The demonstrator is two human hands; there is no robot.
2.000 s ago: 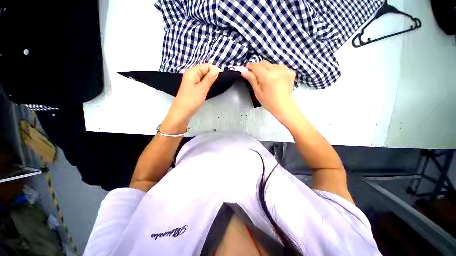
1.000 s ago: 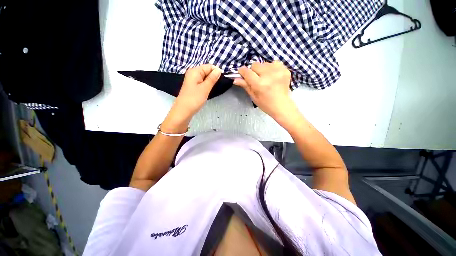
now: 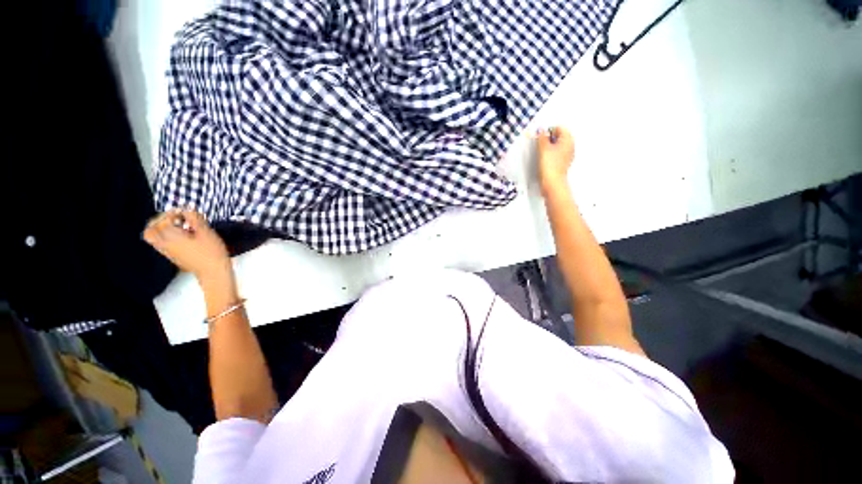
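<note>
A jacket lies with its blue-and-white checked lining up, bunched on the white table. A strip of its black cloth shows at the lower left edge. My left hand is at that lower left corner with curled fingers; whether it pinches the cloth is unclear. My right hand is held apart from the jacket, to its right, with curled fingers. A small dark spot shows at its fingertips, too small to name. No thread snips can be made out.
A black garment pile with a light round button hangs over the table's left side. A black hanger lies at the upper right, partly cut off. The white table's front edge runs close before my body. Metal legs stand below at right.
My hands have moved apart from the black edge they held together, left hand leftward, right hand rightward. The lining is spread further left and lower. The view has turned and shifted.
</note>
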